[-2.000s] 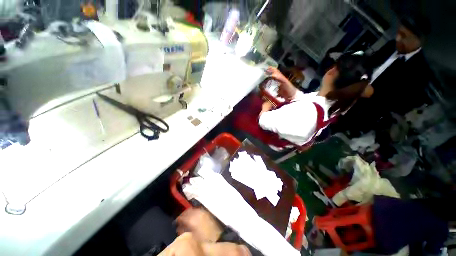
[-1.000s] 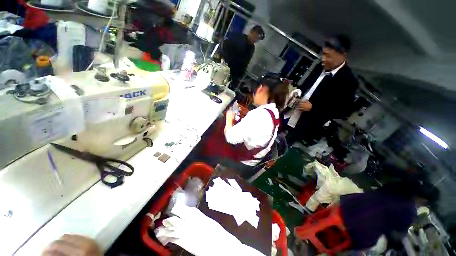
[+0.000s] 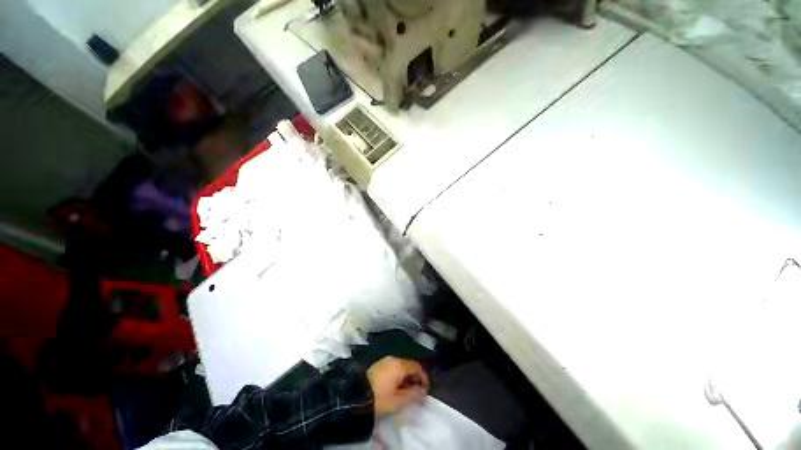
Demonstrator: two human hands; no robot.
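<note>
My left hand [image 3: 400,387], in a dark plaid sleeve, is at the bottom centre below the table edge. Its fingers are curled on a white cloth [image 3: 443,429] that runs off the bottom edge; blur hides the exact grip. My right hand is not in view. A large heap of white garment pieces [image 3: 307,220] lies left of the table, overexposed, over a red basket [image 3: 200,230].
The white machine table [image 3: 527,202] fills the right side. A sewing machine [image 3: 430,44] is at the top, with a dark phone-like object [image 3: 323,81] and a beige open compartment [image 3: 364,141] near it. A flat white panel [image 3: 241,330] and a red stool [image 3: 145,321] are at left.
The view has swung sharply to the left, away from the shears, red basket and seated person. The left hand with white cloth is now in view; the blurred hand at the table's edge is gone.
</note>
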